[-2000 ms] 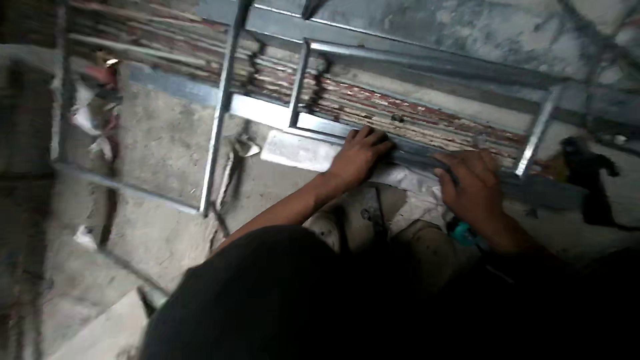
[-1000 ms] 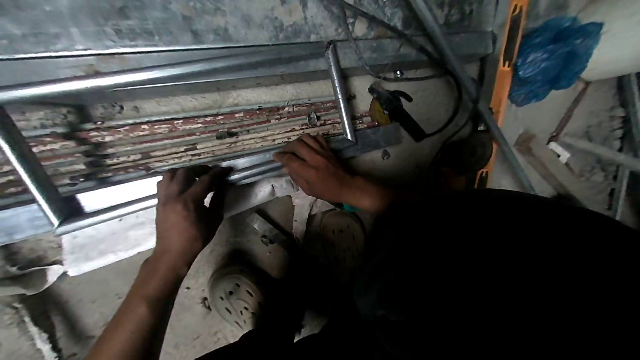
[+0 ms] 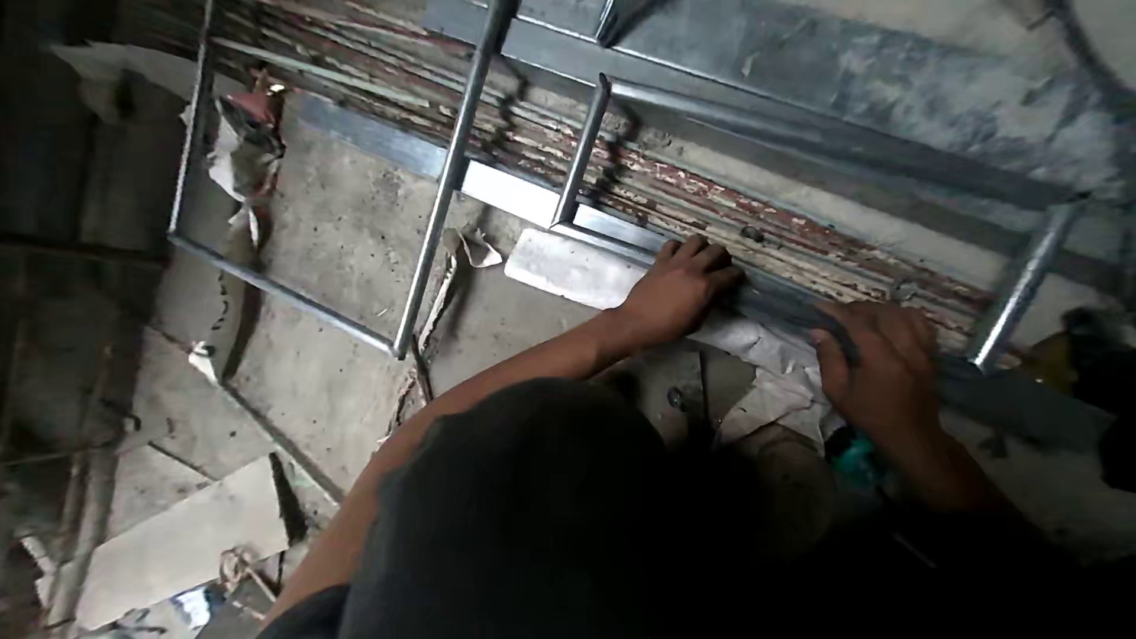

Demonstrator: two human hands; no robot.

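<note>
A welded frame of shiny metal tubes (image 3: 448,204) lies across the floor, with a flat metal bar (image 3: 510,191) beneath part of it. My left hand (image 3: 679,288) rests with curled fingers on the frame's lower tube, at the view's middle. To its right, my right hand (image 3: 879,364) lies over the same tube and bar, thumb on the near side and fingers beyond. The undersides of both hands are hidden, so how firmly they grip does not show. A white flat piece (image 3: 572,266) lies just left of my left hand, below the tube.
Long rods with peeling red and white paint (image 3: 710,200) run behind the frame. A wide grey metal piece (image 3: 852,80) lies beyond them. Crumpled paper (image 3: 781,399) is near my knees. At lower left are a pale board (image 3: 191,541) and scraps; a dark tool is partly visible far right.
The view has swung right and then back left. Both hands stay at the lower tube throughout; any small shift along it cannot be told.
</note>
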